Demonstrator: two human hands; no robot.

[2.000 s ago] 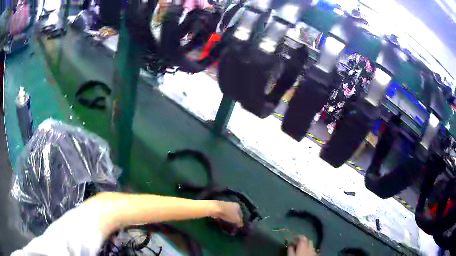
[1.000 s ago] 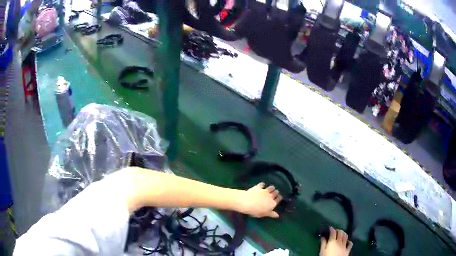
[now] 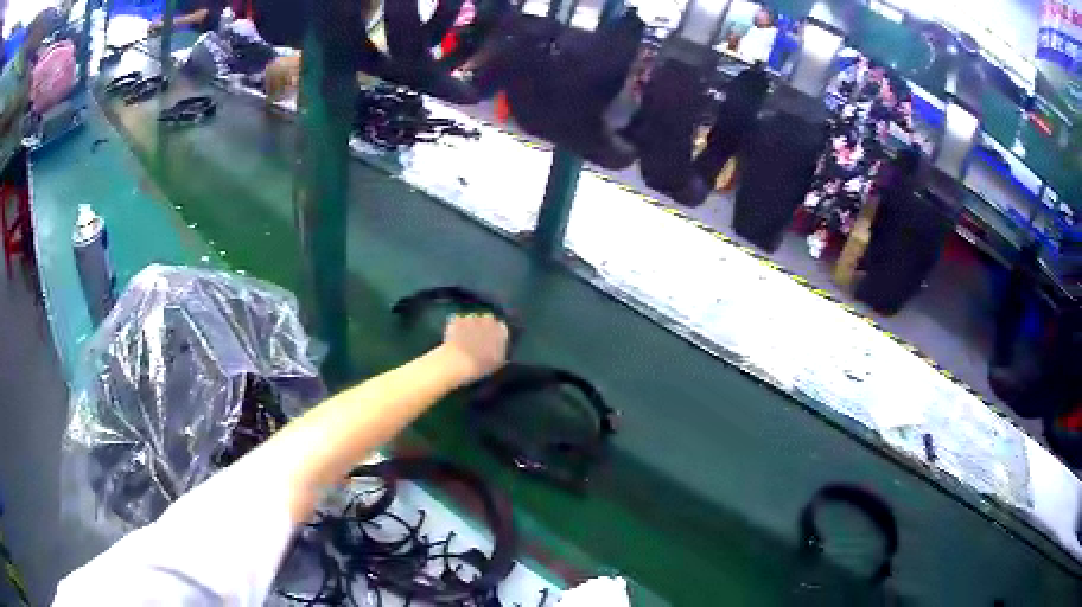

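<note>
My left hand (image 3: 478,342) reaches over the green belt, its fingers closed at the right side of a black headband (image 3: 433,294); the hand hides part of the arch. Another headband (image 3: 555,377) lies on the belt just below and right of my hand. A loose tangle of thin black yokes (image 3: 386,540) lies on the white work mat (image 3: 528,583) under my forearm. One large black arch lies over the yokes' right side. My right hand is out of view; only a white shape, perhaps a sleeve or cloth, shows at the bottom edge.
A crumpled clear plastic bag (image 3: 178,368) of black parts stands at left, beside a grey spray can (image 3: 93,255). A green post (image 3: 323,190) rises behind it. One headband (image 3: 848,496) lies at right on the belt. Black headsets (image 3: 777,178) hang above the far white bench (image 3: 712,279).
My left hand has moved from the nearer headband to the one farther up the belt. My right hand has left the view, and the headband that was beside it no longer shows on the belt.
</note>
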